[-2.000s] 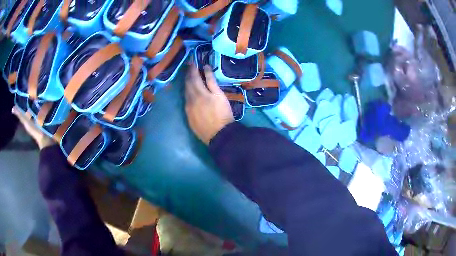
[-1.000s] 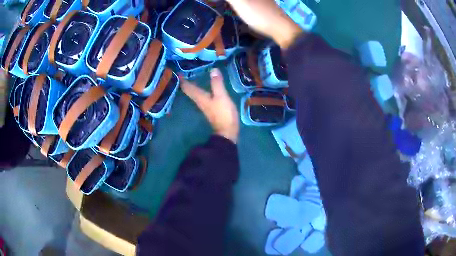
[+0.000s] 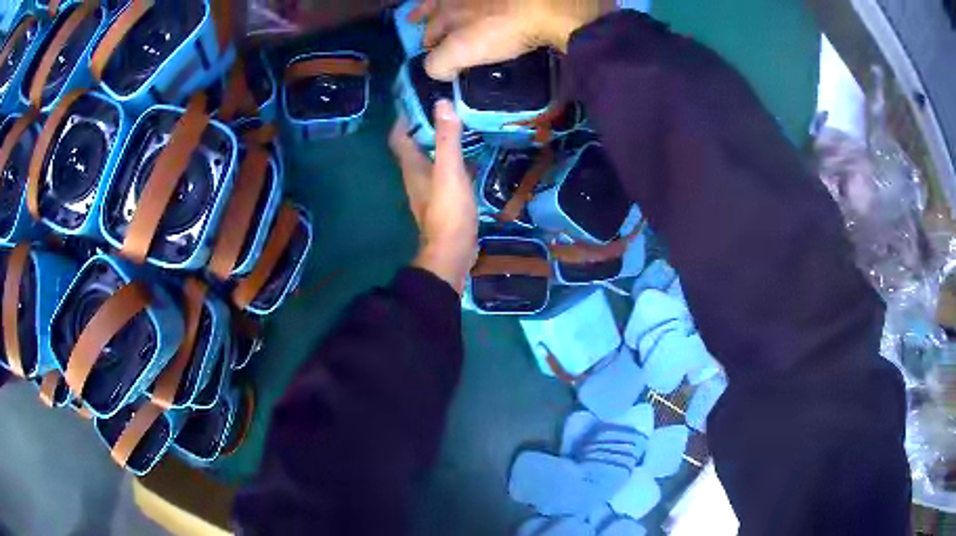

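My left hand (image 3: 446, 204) reaches up to a light-blue speaker unit (image 3: 412, 103), with its thumb and fingers against the near side. My right hand (image 3: 498, 34) lies over the top of the same unit, fingers curled onto it and partly hiding it. Another speaker unit (image 3: 507, 86) with a black face stands right beside it, under the right hand. More units with brown straps stand just below, one of them upright (image 3: 508, 277). A lone strapped unit (image 3: 326, 92) stands to the left of my hands.
Many strapped speaker units (image 3: 173, 188) are stacked along the left. Loose light-blue covers (image 3: 571, 476) lie in piles at the lower middle of the green bench (image 3: 356, 199). Clear plastic bags (image 3: 902, 283) lie at the far right. A carton edge (image 3: 178, 508) shows at the lower left.
My left hand has moved up from bare bench to the unit beside my right hand. The view has shifted, and a lone unit now stands apart from the left stack.
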